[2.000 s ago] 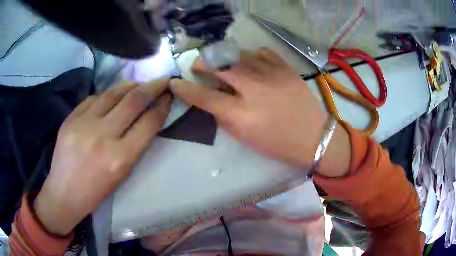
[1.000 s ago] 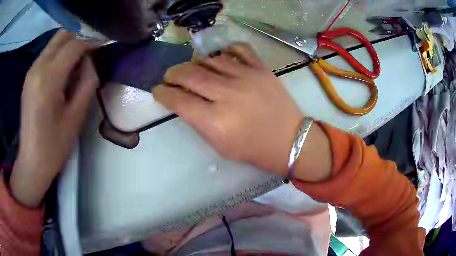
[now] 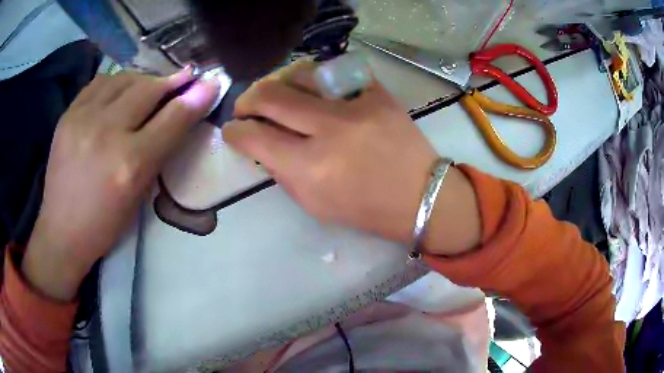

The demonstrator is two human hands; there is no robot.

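Note:
My left hand (image 3: 109,164) is at the left, with its fingertips pinched together under the bright light by the needle. A small dark cloth piece (image 3: 231,93) shows only as a sliver between my hands; the rest is hidden. My right hand (image 3: 342,156) lies palm down over the machine bed (image 3: 211,171), its curled fingers just right of the needle area; what is under them is hidden. The dark sewing machine head (image 3: 251,36) hangs above both hands and hides the needle. Dark garment cloth (image 3: 25,131) lies beside my left hand.
Scissors with red and orange handle loops (image 3: 510,149) lie right of my right hand, blades toward the machine. A translucent block (image 3: 342,75) is above my right knuckles. Small tools (image 3: 575,36) lie at the far right. Grey-lilac cloth (image 3: 630,197) hangs at the right.
The dark piece, wide between my hands a second ago, is now nearly hidden. My left fingertips have moved right to the needle light. My right hand has stayed nearly in place.

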